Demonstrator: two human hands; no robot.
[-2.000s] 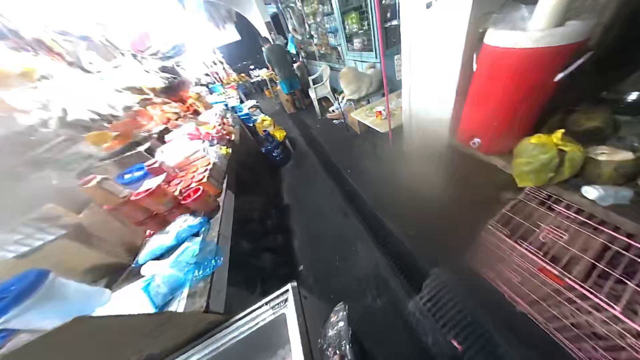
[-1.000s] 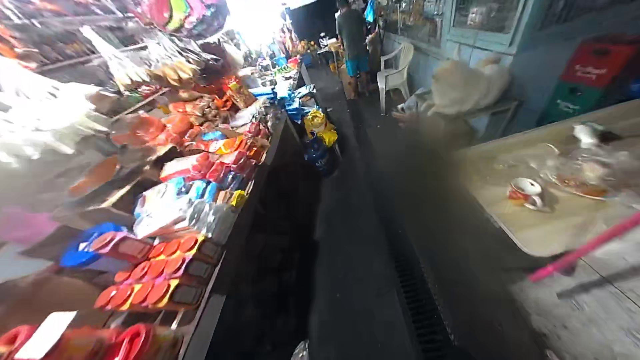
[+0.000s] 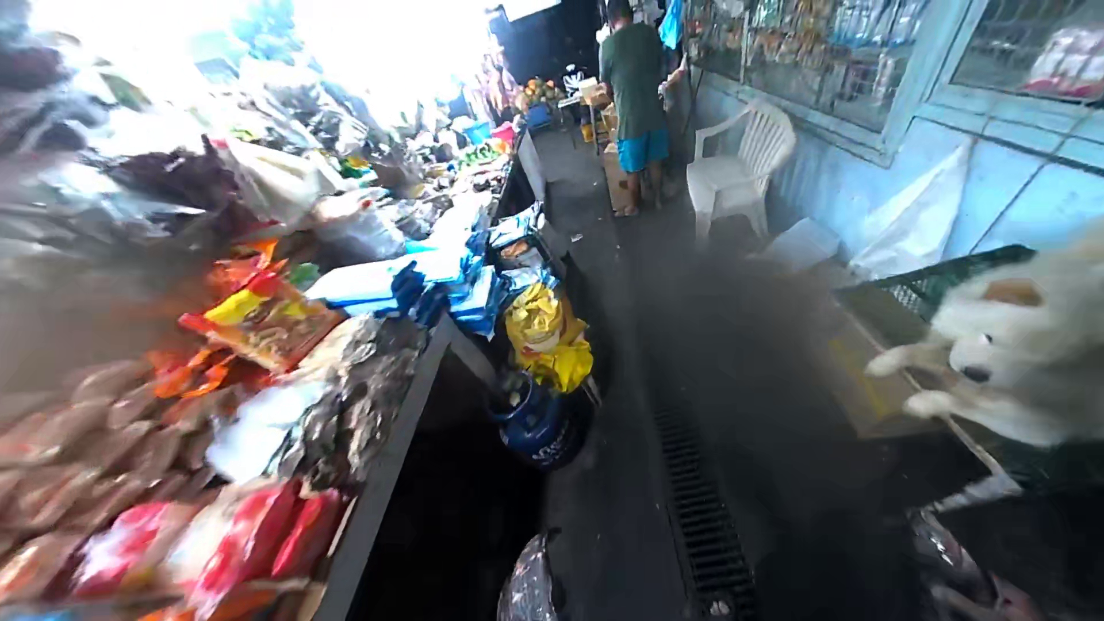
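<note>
Neither my left hand nor my right hand can be made out. A shiny, plastic-like thing (image 3: 528, 582) shows at the bottom edge, and another glossy shape (image 3: 953, 552) lies at the lower right; I cannot tell what either is. Along the left runs a stall table (image 3: 388, 483) heaped with goods. Red and clear packets (image 3: 246, 530) fill its near end, with brown packed goods (image 3: 112, 423) behind them, partly blurred. Orange and yellow packets (image 3: 263, 315) sit farther back, beside stacked blue-and-white packs (image 3: 431, 276).
A blue gas cylinder (image 3: 535, 427) and yellow plastic bag (image 3: 548, 336) stand beside the stall. A drain grate (image 3: 699, 509) runs along the aisle. On the right are a fluffy white dog (image 3: 1026, 345) on a raised surface and a white plastic chair (image 3: 737, 164). A person (image 3: 636, 95) stands beyond.
The view has moved forward along the aisle. The red drinks cooler and pink wire cage, then the table with a cup, have left view. The dog, chair, cylinder and standing person now appear nearer.
</note>
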